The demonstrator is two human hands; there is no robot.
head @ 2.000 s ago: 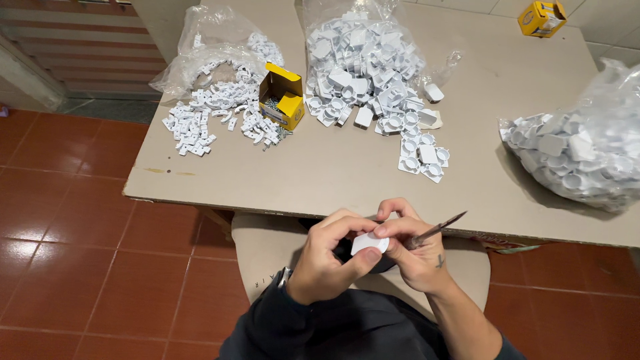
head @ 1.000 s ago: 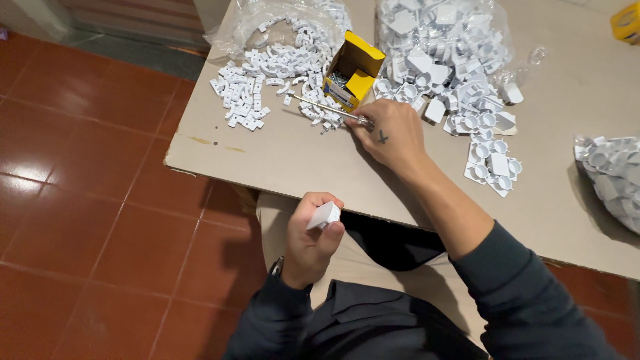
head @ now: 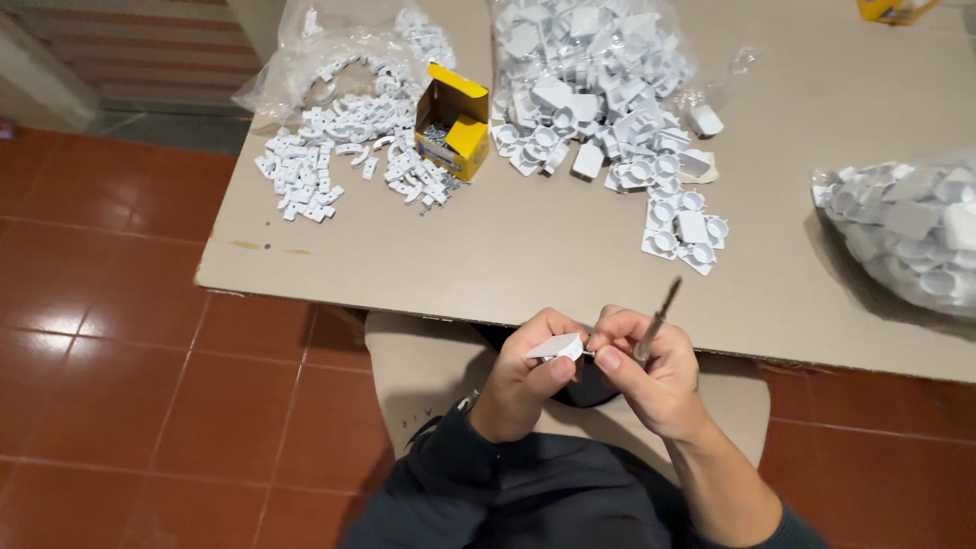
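Observation:
Between its thumb and fingers, my left hand (head: 526, 374) holds a white plastic part (head: 560, 347) with a flat plate and a rounded end. My right hand (head: 648, 366) pinches a small metal screw (head: 587, 353) against the right side of that part. A screwdriver (head: 657, 320) lies in the same hand, its dark shaft pointing up and away from the part. Both hands are just off the table's near edge, over the lap and seat. An open yellow cardboard box (head: 465, 145) of screws stands on the table, with loose screws at its foot.
Small white plastic clips (head: 305, 171) spill from a clear bag (head: 282, 84) at the table's left. Larger white fittings (head: 610, 114) are heaped mid-table, partly bagged. Another filled clear bag (head: 907, 229) sits at right, and a yellow box (head: 896, 9) at the far edge. A chair seat (head: 389, 366) is below the table (head: 457, 267).
My right hand has come back from beside the yellow box to my left hand, now with a screw at its fingertips. The screwdriver no longer points left over the clips.

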